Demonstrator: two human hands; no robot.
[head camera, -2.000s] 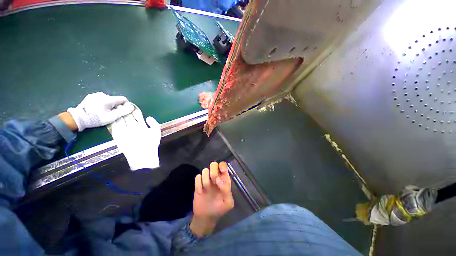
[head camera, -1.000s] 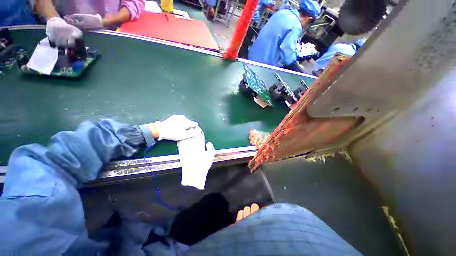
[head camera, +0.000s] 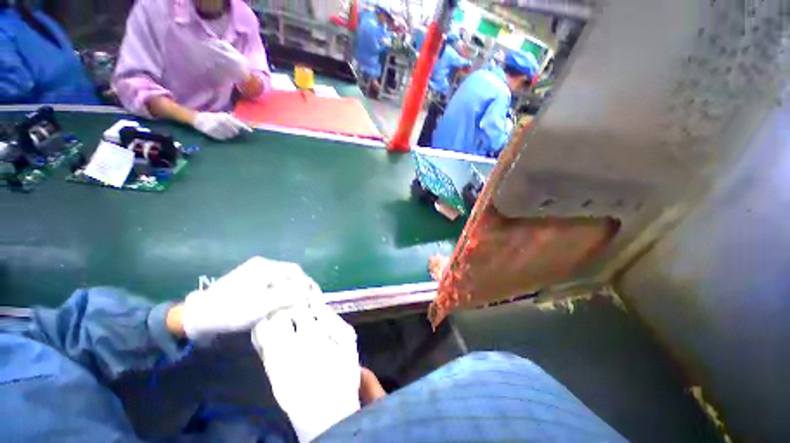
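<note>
My left hand (head camera: 242, 298), in a white knit glove, is over the near edge of the green conveyor belt (head camera: 338, 216). Its fingers are closed on a second white glove (head camera: 307, 363), which hangs towards my lap. My right hand (head camera: 371, 385) shows only as a small strip of bare skin beside that glove. The rest is hidden by the glove and my blue sleeve or leg, and I cannot tell whether its fingers are inside the glove. The belt's silvery side rail (head camera: 381, 298) runs just beyond the hands.
An assembled board with a white paper (head camera: 110, 164) lies at the belt's far left, beside another board (head camera: 35, 156). A board stands tilted (head camera: 437, 182) near the red-edged guard (head camera: 511, 260). A red post (head camera: 417, 95) and a pink-sleeved coworker (head camera: 195, 60) are across the belt.
The view has swung up and left. My bare right hand has come from near my lap to the loose glove, which looks fuller. The coworker's gloved hand has left the papered board.
</note>
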